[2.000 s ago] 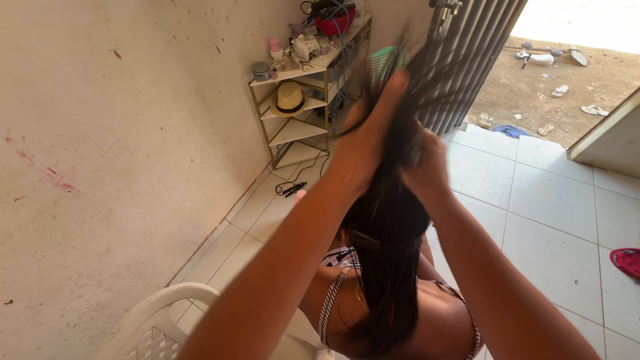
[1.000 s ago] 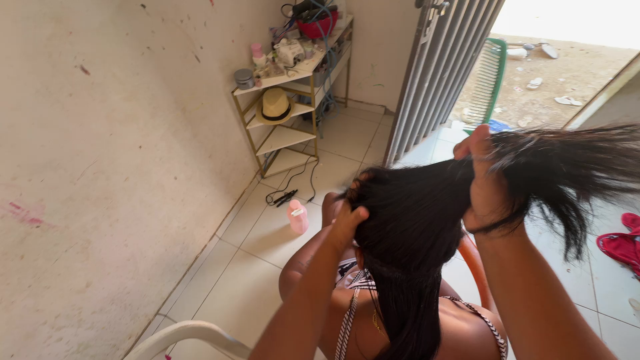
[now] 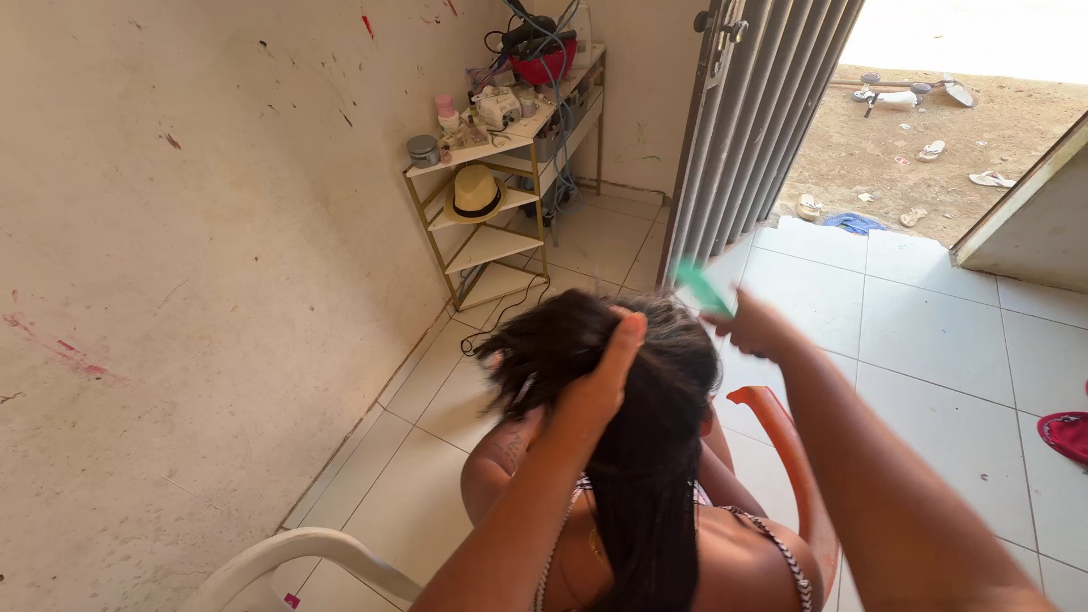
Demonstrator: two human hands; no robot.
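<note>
A person with long dark hair (image 3: 650,510) sits facing away below me. My left hand (image 3: 599,374) is closed around a gathered upper section of that hair, whose loose ends fan out to the left. The lower hair hangs straight down the person's back. My right hand (image 3: 748,327), off the right side of the head, grips a green comb (image 3: 704,287), which is blurred and points up and left.
An orange chair arm (image 3: 790,450) curves right of the person; a white plastic chair (image 3: 314,544) stands at lower left. Beyond are a corner shelf (image 3: 501,246) with a straw hat (image 3: 474,194), a ribbed metal door (image 3: 739,127) and sandals outside.
My right hand has let go of the hair stretched to the right a second ago and now holds the comb. The gathered section now falls to the left in my left hand.
</note>
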